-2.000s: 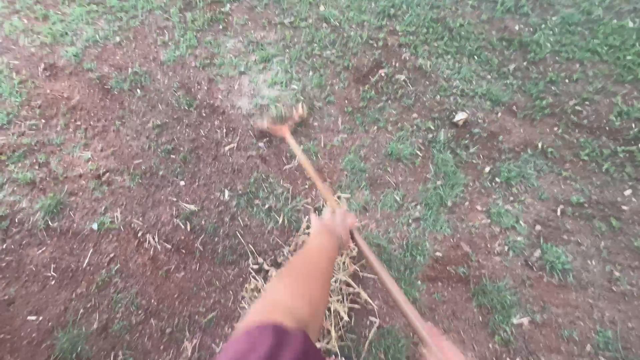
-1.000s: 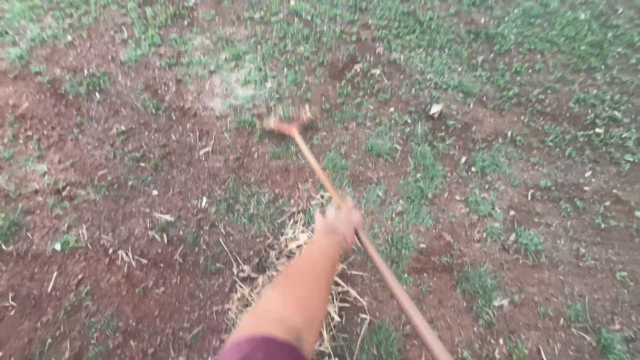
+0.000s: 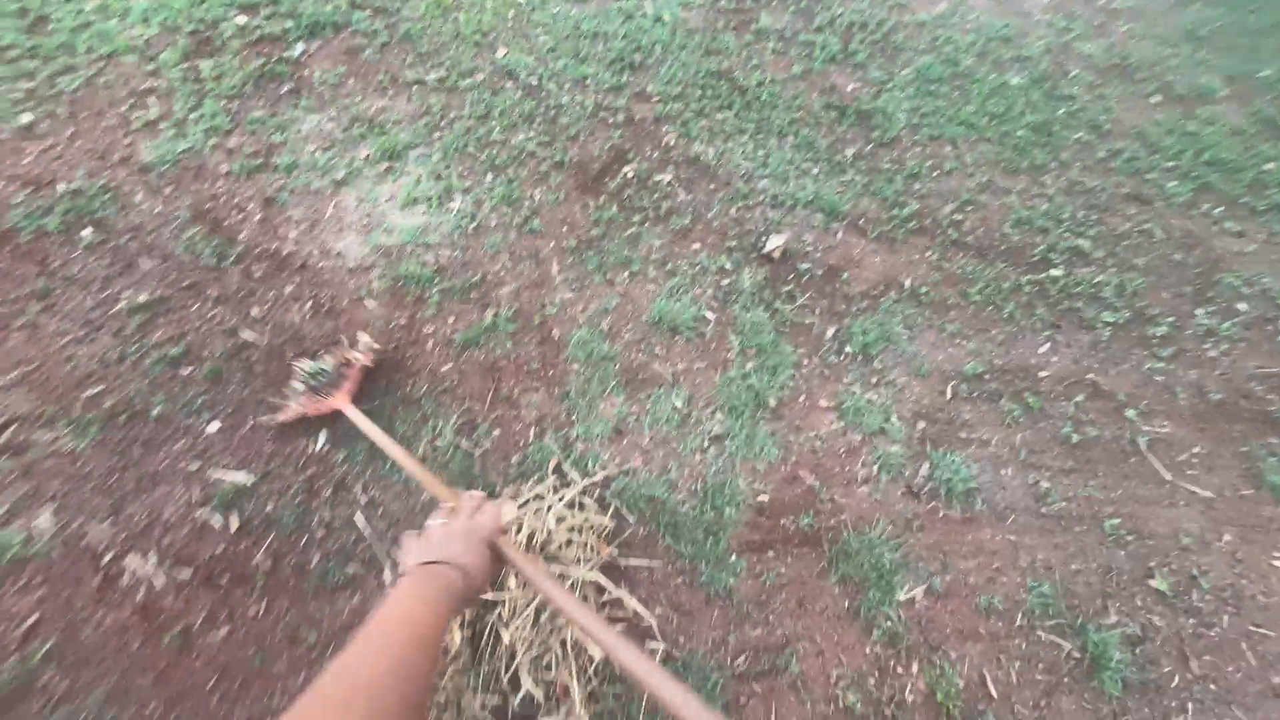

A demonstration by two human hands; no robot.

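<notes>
My left hand (image 3: 455, 540) is closed around the wooden handle of a rake (image 3: 400, 458), partway along it. The handle runs from the bottom edge, right of my forearm, up and left to a small orange head (image 3: 328, 395). Bits of dry leaf and plant matter cling about that head, which is low over or on the reddish soil; contact is too blurred to tell. Below and right of my left hand lies a heap of dry straw-like stalks (image 3: 545, 640), partly behind the handle. My right hand is outside the view.
Reddish bare soil (image 3: 780, 520) with scattered leaves and twigs surrounds the heap. Low green grass (image 3: 740, 400) grows in tufts and thickens toward the top. A pale leaf or scrap (image 3: 774, 245) lies beyond the heap, and a thin twig (image 3: 1172, 470) at the right.
The rake head has swung left and nearer to me, with my left hand still on the handle. The right hand, seen at the lower edge two seconds ago, is out of sight.
</notes>
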